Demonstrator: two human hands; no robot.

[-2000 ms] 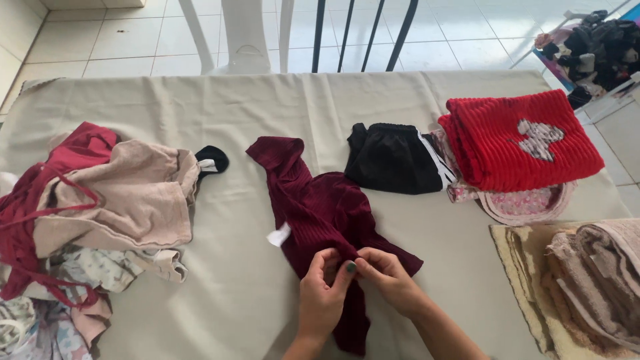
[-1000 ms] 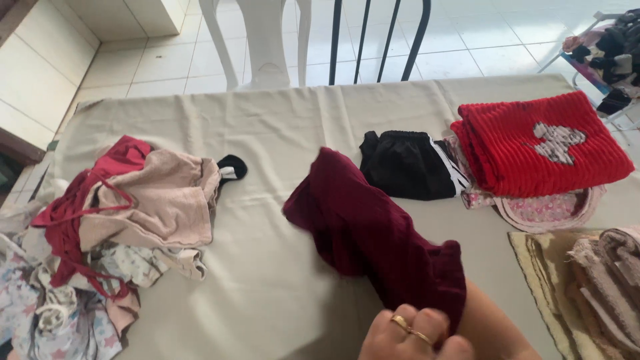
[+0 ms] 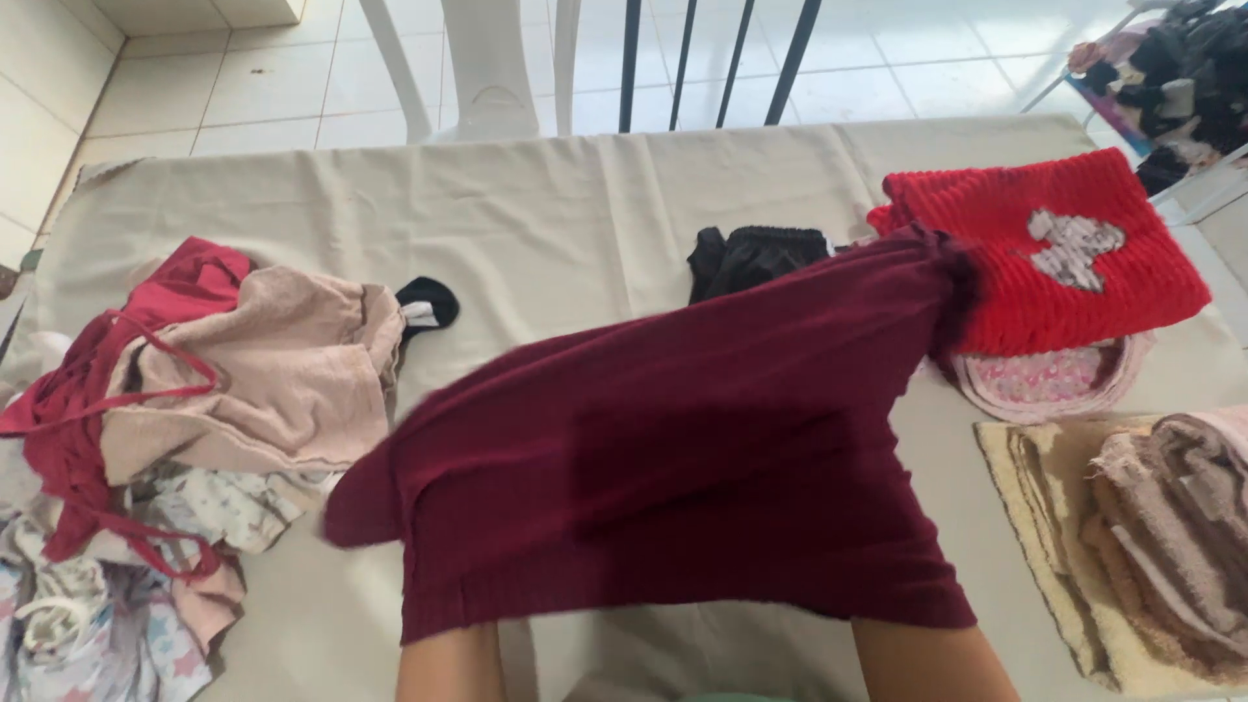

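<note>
A maroon ribbed knit garment [image 3: 643, 458] is spread wide and raised above the cloth-covered table, slightly blurred. My left forearm [image 3: 450, 668] and my right forearm [image 3: 926, 663] go in under its lower edge. Both my left hand and my right hand are hidden inside or behind the fabric, so their fingers do not show. The garment's upper right end overlaps a folded red ribbed textile [image 3: 1053, 244] with a grey patch. Behind the garment, a black elastic-waist garment [image 3: 770, 255] is partly covered.
Rumpled clothes lie at left, with a pink-beige cloth [image 3: 283, 366], a dark red strappy garment [image 3: 190, 283] and a small black item [image 3: 429, 300]. Folded beige and brown towels [image 3: 1170, 526] are at lower right, a pink-trimmed item [image 3: 1048, 375] above them. A white chair [image 3: 487, 78] stands beyond the table.
The maroon garment lay on the table with both hands at its lower part. It was then lifted, and is now spread out across the view with both forearms running under it.
</note>
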